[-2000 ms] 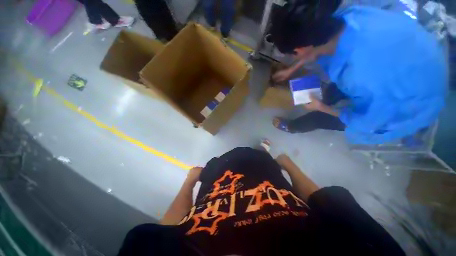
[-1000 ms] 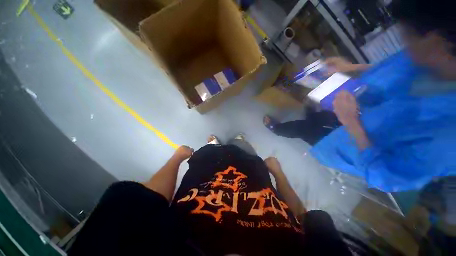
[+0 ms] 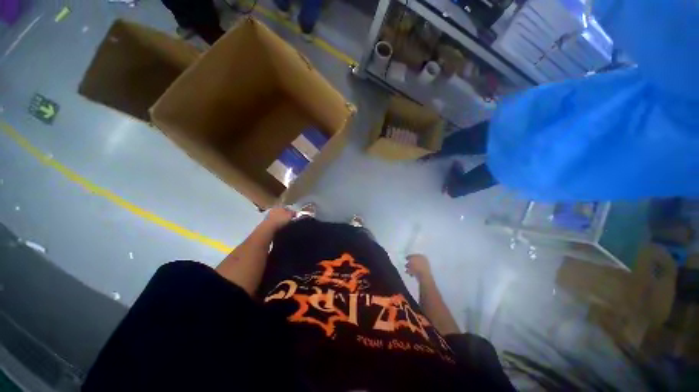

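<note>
My left hand hangs beside my body at the near edge of a large open brown carton; whether it touches the carton is unclear. Its fingers look curled and I see nothing in it. My right hand hangs beside my body over the grey floor, small and blurred, with nothing seen in it. A few blue-and-white boxes lie in the bottom of the large carton.
A second open carton stands behind the large one. A small carton with packs stands by a metal rack holding rolls. A person in blue stands at the right. A yellow line crosses the floor.
The person in blue has risen from a low position, and the boxes they held are out of sight. The large carton now lies closer to my left hand.
</note>
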